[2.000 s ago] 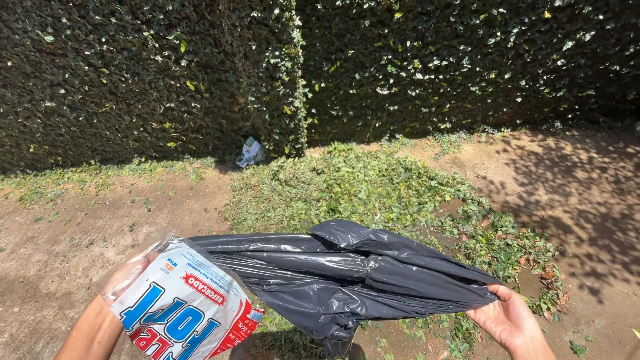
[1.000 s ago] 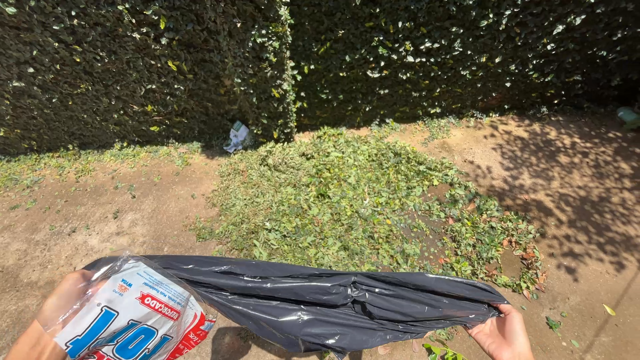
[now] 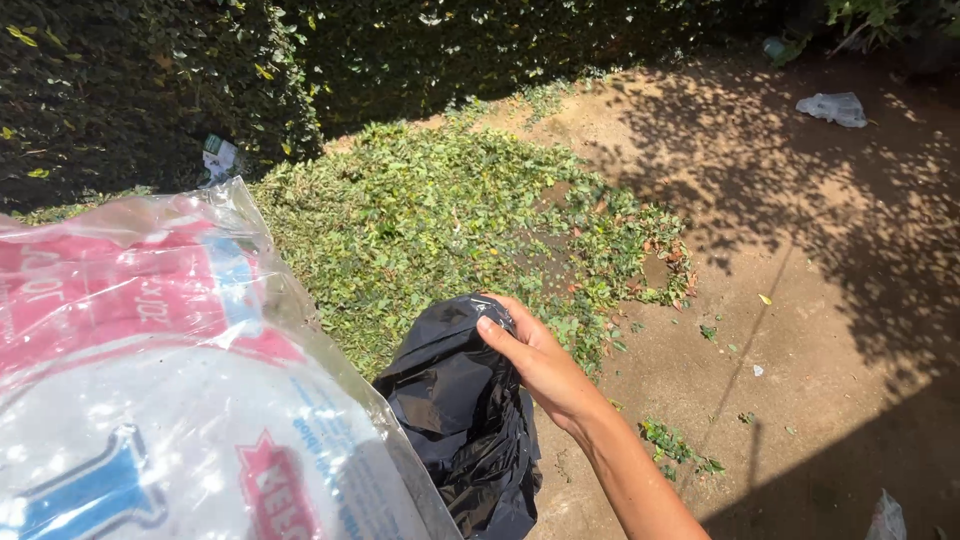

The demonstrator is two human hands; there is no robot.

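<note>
My right hand (image 3: 529,349) grips the top of a black plastic garbage bag (image 3: 457,420), its thumb over the bunched film. The black bag hangs in folds below and to the left of the hand. A clear plastic package with red, white and blue print (image 3: 187,360) fills the lower left, close to the camera, and covers part of the black bag. My left hand does not show; the package hides that area.
Cut leaves lie in a broad pile (image 3: 420,202) before a leafy hedge (image 3: 480,45). Crumpled litter (image 3: 219,157) lies at the hedge's foot. A translucent plastic bag (image 3: 832,109) rests on the bare soil (image 3: 720,375) at the upper right.
The black bag, stretched wide between both hands before, is now bunched at my right hand. The printed package has come up close to the camera, and my left hand has gone out of sight.
</note>
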